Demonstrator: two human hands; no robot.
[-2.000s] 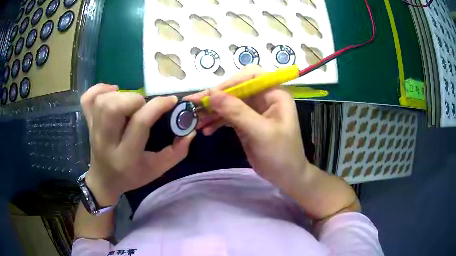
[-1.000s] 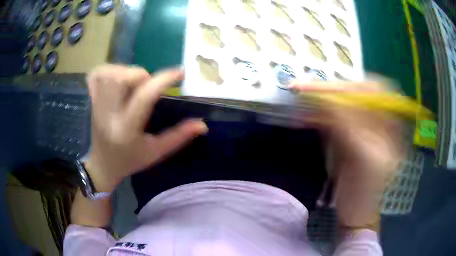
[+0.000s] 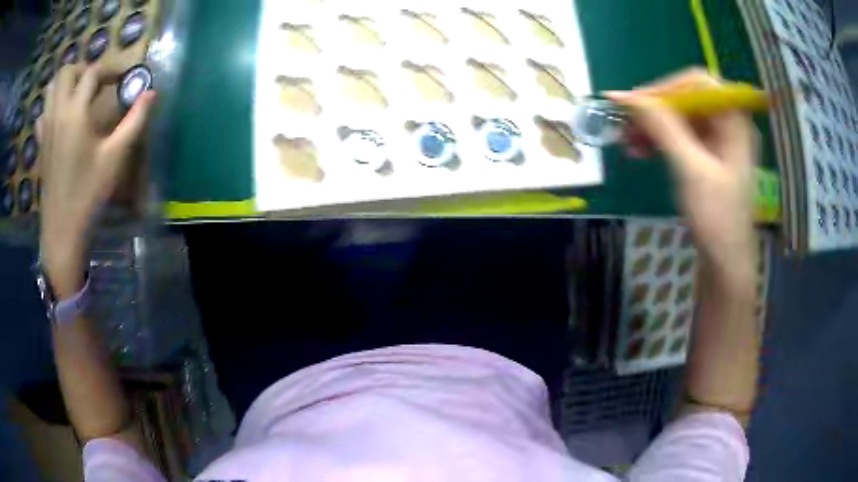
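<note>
My left hand (image 3: 89,141) is over the blister tray at the left, its fingertips around a speaker driver (image 3: 135,86) with a pale ring. My right hand (image 3: 701,141) is blurred, right of the white foam tray. It holds the yellow test probe (image 3: 720,100) and, at its fingertips, another speaker driver (image 3: 598,121) by the tray's right edge. The foam tray (image 3: 428,194) lies on the green mat. Three drivers sit in its front row, one of them here (image 3: 435,144); the leftmost and rightmost front cutouts hold none.
The blister tray (image 3: 162,141) with rows of dark speakers stands at the left. A stack of filled foam trays (image 3: 800,141) stands at the right edge. Empty foam trays (image 3: 649,348) are low at the right. Clear empty blister trays (image 3: 165,292) are low at the left.
My left hand has moved from the middle to the blister tray and is now at a driver there. My right hand has carried the probe and a driver away from the middle to the foam tray's right side.
</note>
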